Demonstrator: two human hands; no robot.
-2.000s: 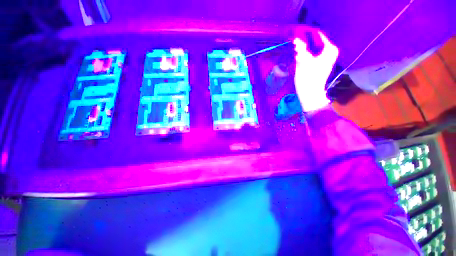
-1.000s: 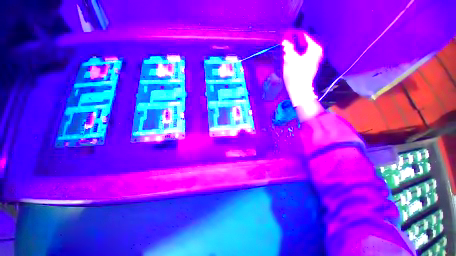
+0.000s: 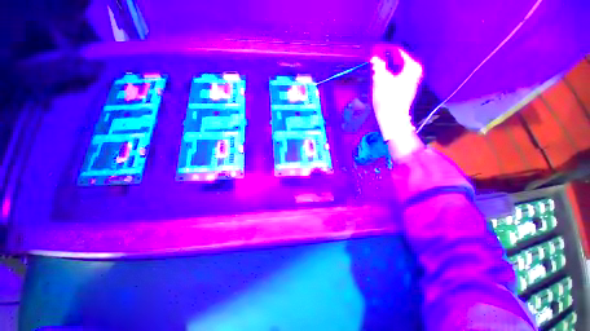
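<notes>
Three circuit boards glow cyan with pink-red spots on the violet-lit bed point(image 3: 259, 199): a left one point(image 3: 123, 129), a middle one point(image 3: 213, 127) and a right one point(image 3: 300, 126). My right hand point(image 3: 396, 90), glowing white-pink, is closed on a thin straight tool point(image 3: 343, 72), a brush or needle. The shaft points left and its tip is at the upper right corner of the right board; whether it touches cannot be told. The finger details are washed out by the glare. My left hand is not in view.
A teal pot point(image 3: 371, 149) and a pale small container point(image 3: 354, 114) are right of the boards. A long thin line point(image 3: 482, 63) hangs at upper right. A dark-framed tray point(image 3: 561, 213) of green boards is at lower right. A green-blue mat point(image 3: 278, 284) lies in front.
My right hand first shifted left and down, then slightly right. The whole view has also shifted a little. The tool stays in my hand, its tip near the right board's upper right corner.
</notes>
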